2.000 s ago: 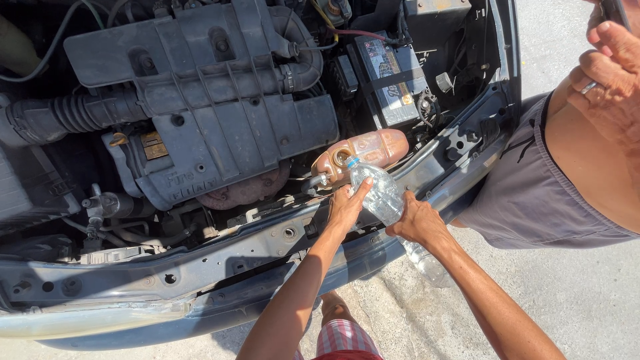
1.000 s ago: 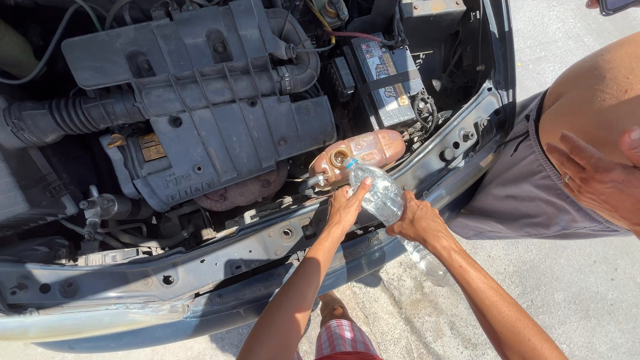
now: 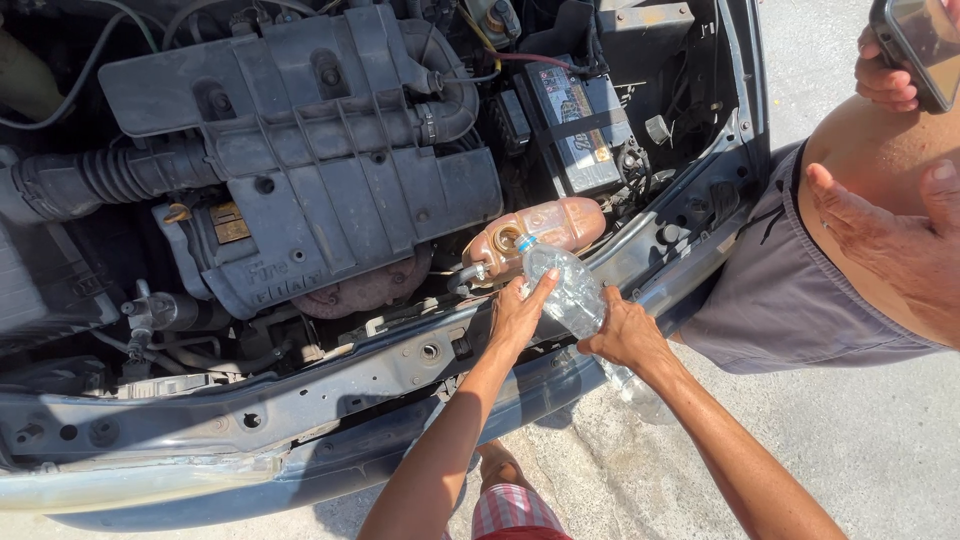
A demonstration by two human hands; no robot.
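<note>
A clear plastic bottle (image 3: 566,289) slants over the car's front edge, its blue-ringed neck at the open filler mouth (image 3: 507,238) of a brownish coolant expansion tank (image 3: 559,223). Near the neck, my left hand (image 3: 517,311) grips the bottle's side. My right hand (image 3: 626,330) holds it around the middle, and the bottle's base extends below that hand. Liquid flow at the mouth cannot be made out. A hose (image 3: 466,276) joins the tank's left end.
The engine cover (image 3: 330,172) lies left of the tank, the strapped battery (image 3: 574,124) above it. The front body panel (image 3: 397,360) runs below. At the right stands another person in grey shorts (image 3: 795,300), a phone (image 3: 919,49) in one hand, the other hand (image 3: 885,240) spread.
The other person's hands have moved; the spread hand is now farther from the shorts, and more of the phone shows than one second ago. My hands and the bottle stay nearly still.
</note>
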